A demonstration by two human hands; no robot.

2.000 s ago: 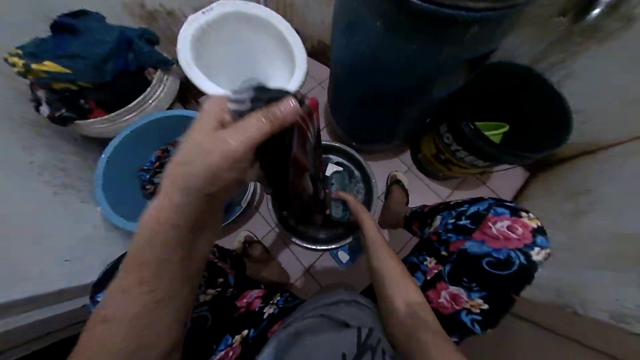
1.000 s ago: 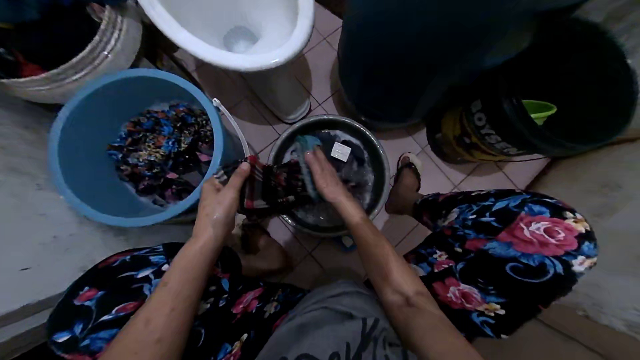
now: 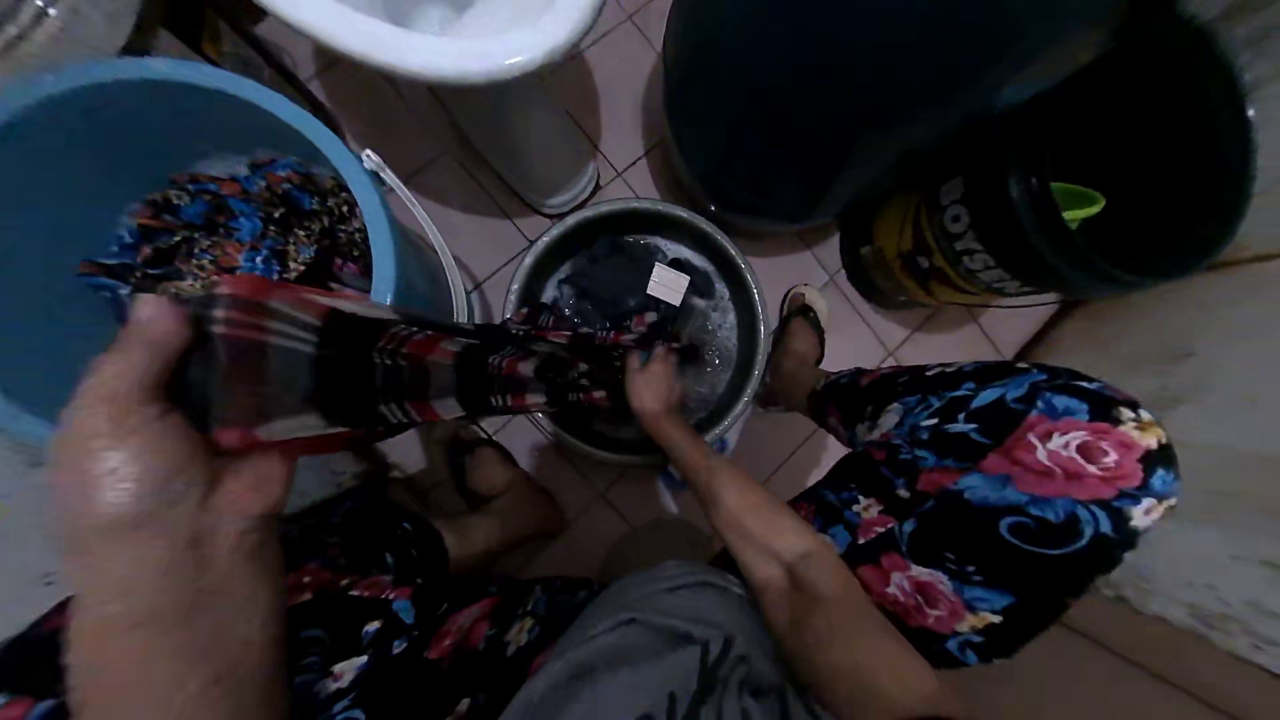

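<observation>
A black, red and white plaid cloth [image 3: 430, 365] is stretched between my two hands. Its near-left end is in my left hand [image 3: 165, 430], raised close to the camera over the edge of the blue bucket. The other end is in my right hand [image 3: 655, 385], over the round metal basin [image 3: 745, 290]. Sudsy water and dark cloth [image 3: 610, 280] fill the basin, with a small white rectangular piece [image 3: 667, 284] on top. A blue and orange patterned cloth [image 3: 250, 230] lies in the blue bucket [image 3: 385, 255], partly hidden behind the plaid one.
A white toilet [image 3: 540, 130] stands beyond the basin. To the right are a large dark drum [image 3: 800, 120] and a black paint pail [image 3: 1010, 225] holding a green plastic item [image 3: 1078, 202]. My feet in slippers flank the basin on pink floor tiles [image 3: 620, 140]. Walls rise at both sides.
My left hand has moved left and up toward the camera, drawing the plaid cloth out long. A teal item seen by my right hand a second ago no longer shows.
</observation>
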